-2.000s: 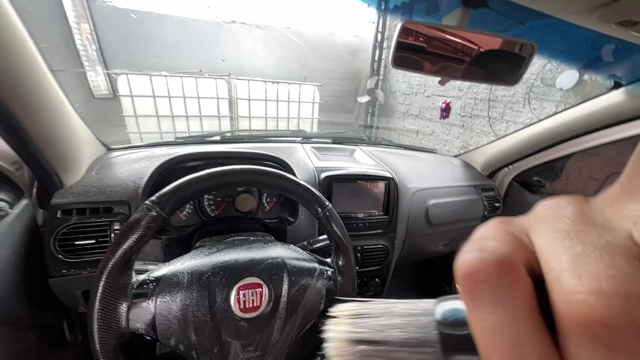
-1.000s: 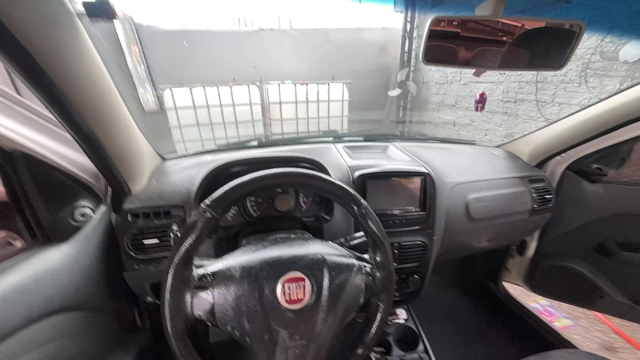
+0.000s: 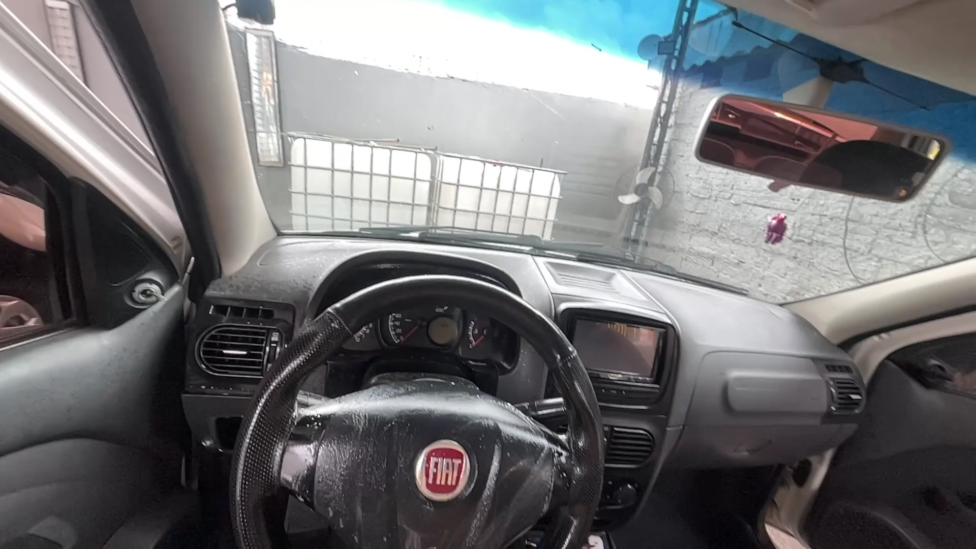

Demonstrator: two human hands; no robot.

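Observation:
Neither of my hands is in the head view. The black steering wheel point(image 3: 263, 427) of a Fiat car stands in the lower middle, its rim textured at the side. Its hub point(image 3: 366, 450) looks wet and streaked, with droplets and a red round badge point(image 3: 444, 470). Behind the rim lies the instrument cluster point(image 3: 441, 329). To the right, the grey dashboard point(image 3: 717, 320) holds a screen point(image 3: 616, 348). A round-edged air vent point(image 3: 238, 350) sits left of the wheel, and droplets dot the dashboard top above it.
The left door panel point(image 3: 84, 396) stands at the left, the right door point(image 3: 900, 427) at the far right. A rear-view mirror point(image 3: 822, 146) hangs at the upper right, near a small purple ornament point(image 3: 775, 228). Caged white tanks point(image 3: 427, 187) and a fan point(image 3: 642, 189) show beyond the windscreen.
A hand beside a pale-bristled brush showed at the lower right two seconds ago; both had left the view one second ago and remain out of sight. The view has shifted.

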